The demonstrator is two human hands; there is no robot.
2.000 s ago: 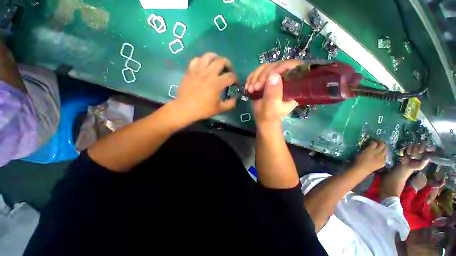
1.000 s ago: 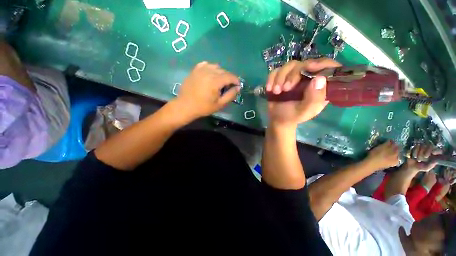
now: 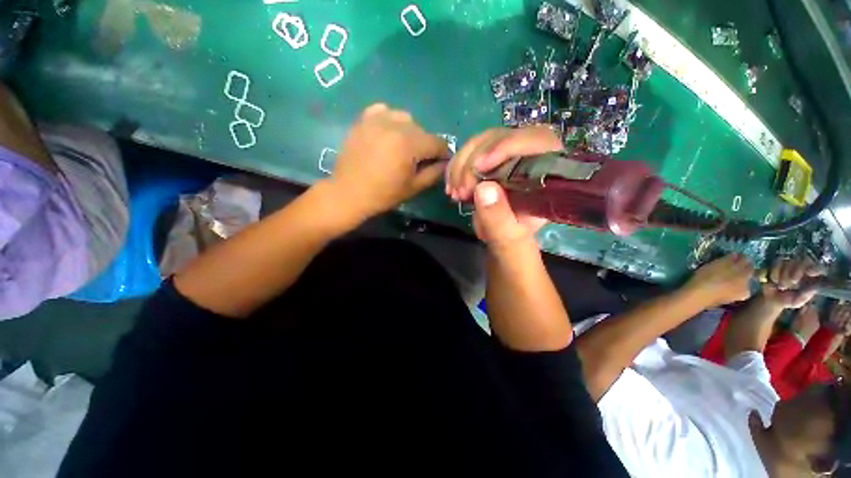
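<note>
My right hand (image 3: 509,182) is closed around the front of a dark red electric screwdriver (image 3: 592,194), which lies level with its black cord running off to the right. My left hand (image 3: 383,163) pinches a small electronic assembly (image 3: 449,146), mostly hidden by the fingers; only a small edge shows. The screwdriver's front end is close to the assembly. The bit is hidden by my right hand, so contact cannot be told. A heap of dark and silver assemblies (image 3: 597,105) lies beyond the screwdriver on the green bench (image 3: 308,112).
White rectangular frames (image 3: 328,72) lie scattered on the bench at left and centre. A pale metal rail (image 3: 695,79) runs along the far side, with a yellow item (image 3: 793,177) by it. A neighbour's hand (image 3: 726,278) is at the right. Another person sits at the left.
The screwdriver and my right hand have moved left towards my left hand since one second ago, and the tool's rear has dipped. My left hand has stayed nearly in place.
</note>
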